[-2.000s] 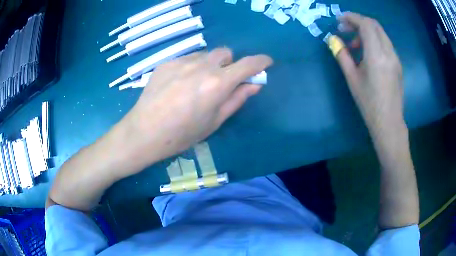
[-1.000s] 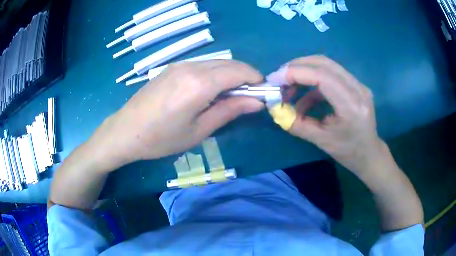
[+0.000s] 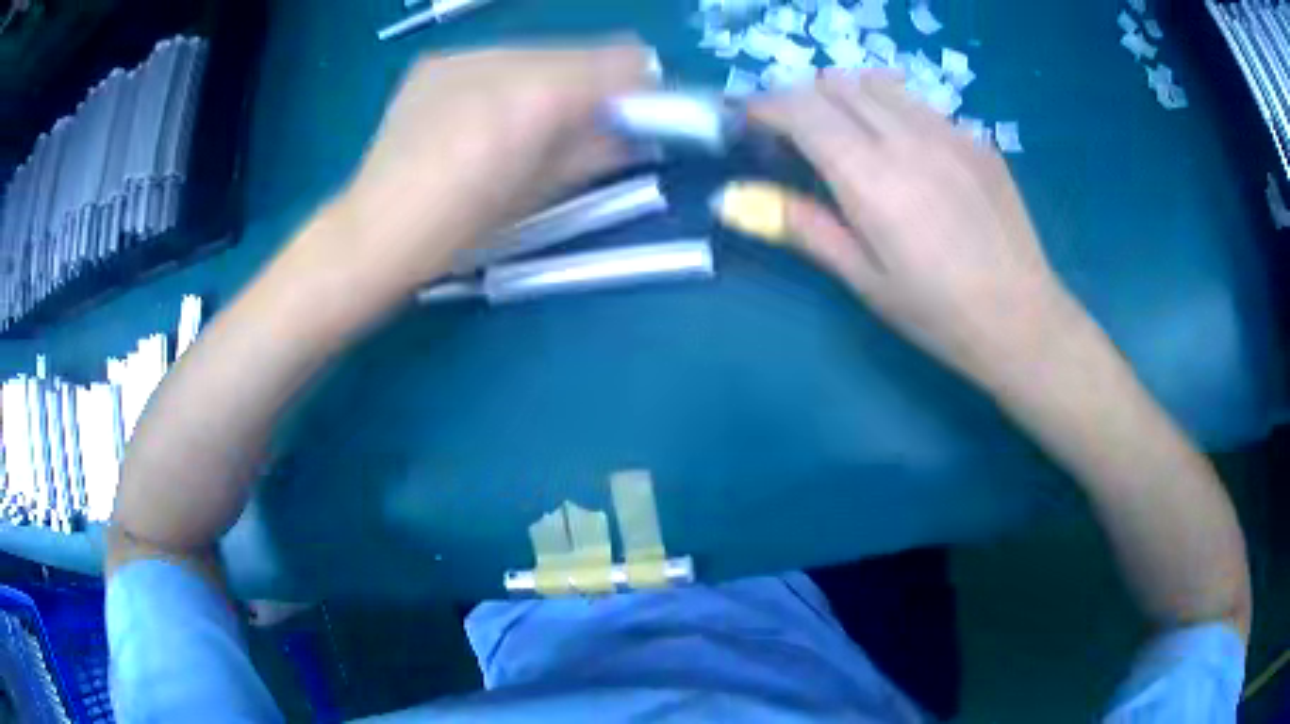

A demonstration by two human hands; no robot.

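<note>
My left hand, blurred, holds a silver tube whose right end points at my right hand. My right hand is blurred beside that end, its thumb in a yellow wrap and apart from the fingers. I cannot tell whether it holds anything. Two tube-and-rod assemblies lie on the green mat just below my left hand, the nearer one in full view, the other partly under the hand. Clear plastic pieces lie scattered at the top, behind my right hand.
A black tray of assemblies stands at the left. Loose tubes lie at the left bench edge, above a blue crate. Tape strips hang on a tube at the near edge. Thin rods lie far right.
The view has shifted, so bench things sit lower in the picture. Both hands have moved up and away from the near edge. My right thumb has come away from the tube's end.
</note>
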